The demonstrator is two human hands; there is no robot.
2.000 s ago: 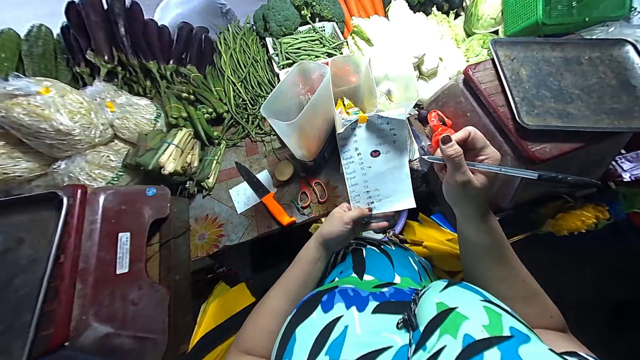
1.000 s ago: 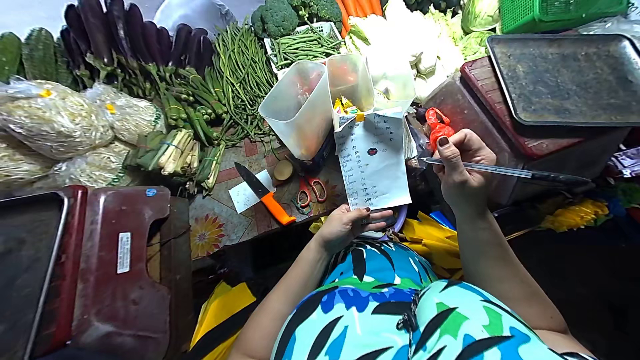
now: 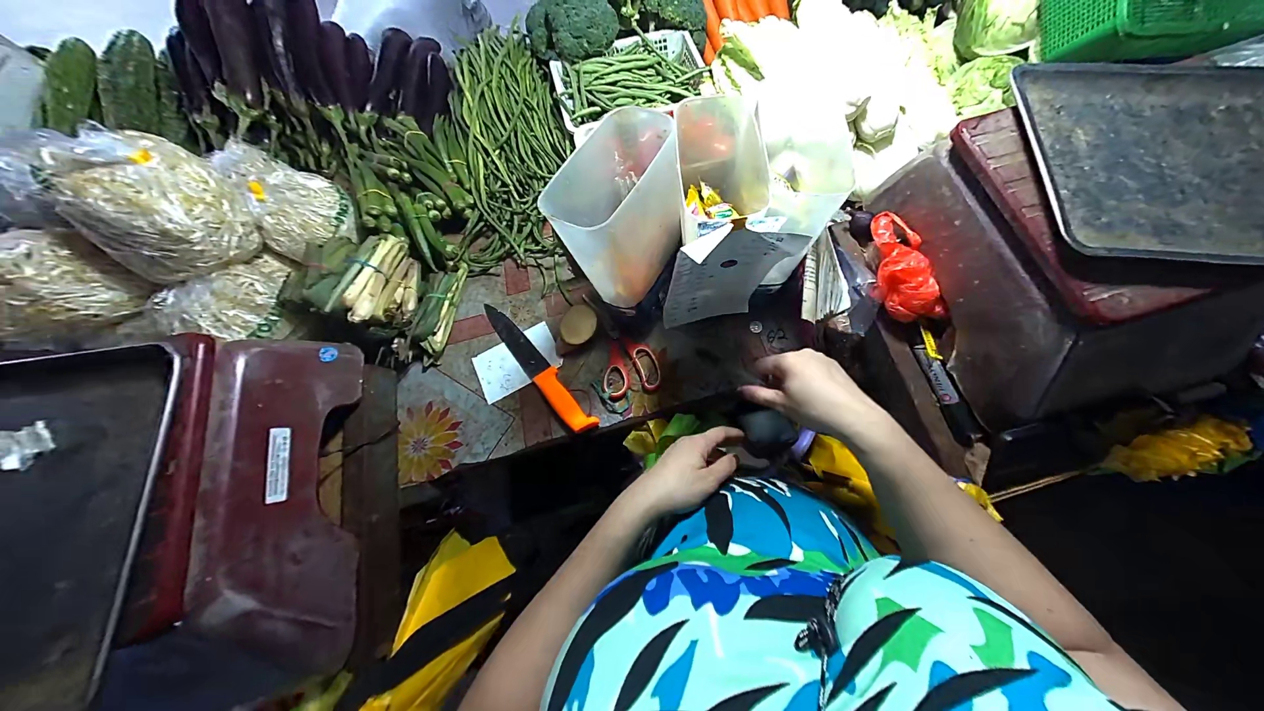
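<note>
My left hand [image 3: 691,468] is low at the table's front edge with its fingers curled; whether anything is in it cannot be made out. To its right, my right hand [image 3: 812,393] bends its fingers over the table edge, beside a dark rounded object [image 3: 766,431]. The written paper sheet [image 3: 726,276] hangs in front of the translucent plastic bins [image 3: 624,212]. Left of the hands lie red-handled scissors [image 3: 630,369] and a knife with an orange handle [image 3: 563,399], its dark blade over a small white paper [image 3: 502,371]. No pen shows in either hand.
Bagged sprouts [image 3: 163,212], eggplants [image 3: 232,54], long beans [image 3: 506,148] and cauliflower [image 3: 869,109] fill the back. Dark red plastic scales or bins with trays flank both sides [image 3: 272,563]. A red plastic bag [image 3: 904,276] hangs at the right bin.
My left hand has let go of the written sheet, which now rests against the bins. My right hand has moved down and left, and the pen is gone from it.
</note>
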